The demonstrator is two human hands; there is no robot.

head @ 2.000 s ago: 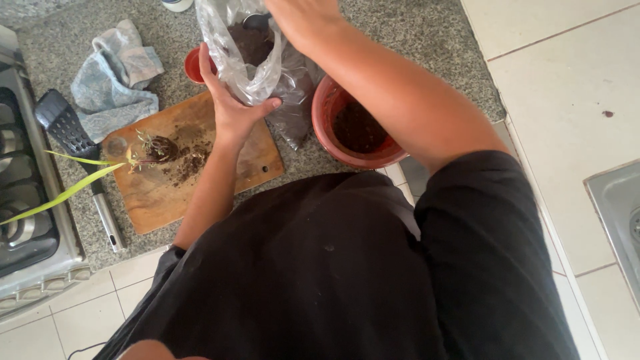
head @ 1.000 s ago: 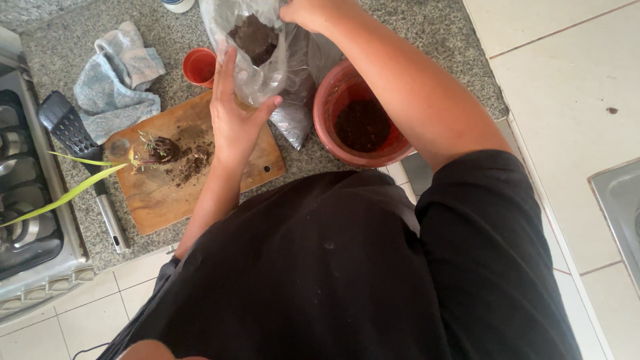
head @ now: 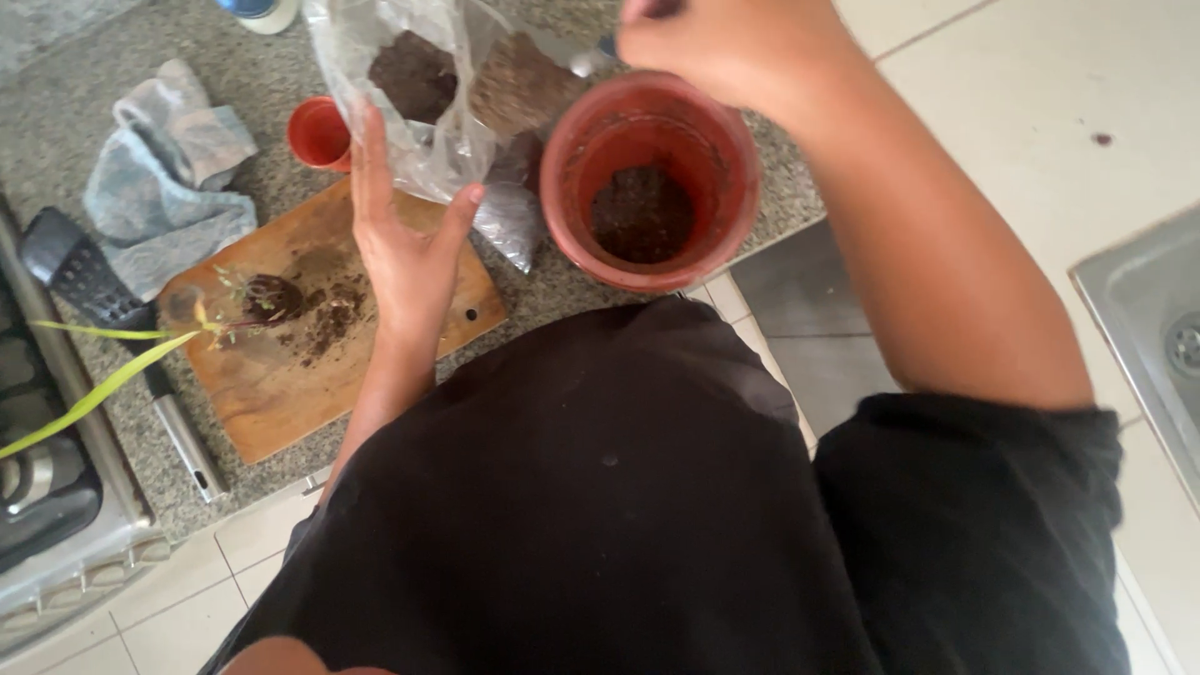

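My left hand (head: 408, 225) holds the front edge of a clear plastic bag (head: 427, 155) with dark soil (head: 412, 77) inside. At the top edge my right hand (head: 722, 47) is closed around something, mostly hidden; a bit of a dark and shiny tool, perhaps a spoon (head: 595, 58), shows beside its fingers, over the rim of a reddish plastic pot (head: 745, 202). Dark soil lies at the bottom of this pot. A small plant with a round root ball (head: 272, 298) and long yellow-green leaves rests on a wooden cutting board (head: 272, 412), beside loose crumbs of soil.
A small red pot (head: 319, 133) stands behind the board. Left of it lie a blue-grey cloth (head: 173, 187) and a slotted spatula (head: 183, 441). A gas stove (head: 56, 487) is at the left, a white and blue container (head: 262, 14) at the top, a steel sink (head: 1162, 319) at the right.
My right hand has moved right, from the mouth of the bag to above the rim of the large pot. My left hand has stayed at the bag.
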